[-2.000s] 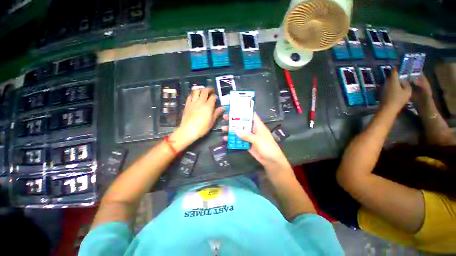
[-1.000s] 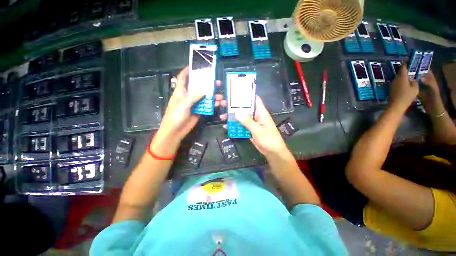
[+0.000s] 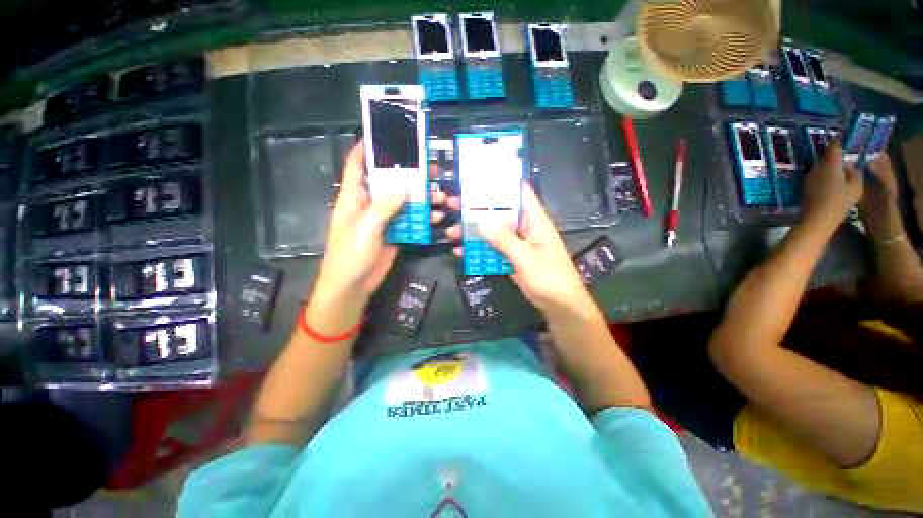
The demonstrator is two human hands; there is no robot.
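Note:
My left hand [image 3: 356, 225] holds a blue and white keypad phone [image 3: 397, 172] upright, its screen dark, the thumb on the keypad's upper part. My right hand [image 3: 526, 243] holds a second phone [image 3: 490, 182] beside it with its screen lit white, the thumb near the navigation key. The phones are held apart over a clear plastic tray [image 3: 294, 248], which holds phones partly hidden behind my hands. Three more phones lie face up behind it, one of them at the right [image 3: 551, 66]. Loose black batteries [image 3: 415, 303] lie on the bench near my body.
Filled clear trays [image 3: 215, 304] stand at the left. A red marker [image 3: 637, 167] and a red pen [image 3: 675, 194] lie at the right, below a cream fan [image 3: 708, 38]. Another person's hands [image 3: 838, 187] hold phones at the far right, beside a tray of phones.
My left hand has come up from the tray with a dark-screened phone, then shifted slightly left. My right hand still holds the lit phone. The view has shifted, so the bench appears further right.

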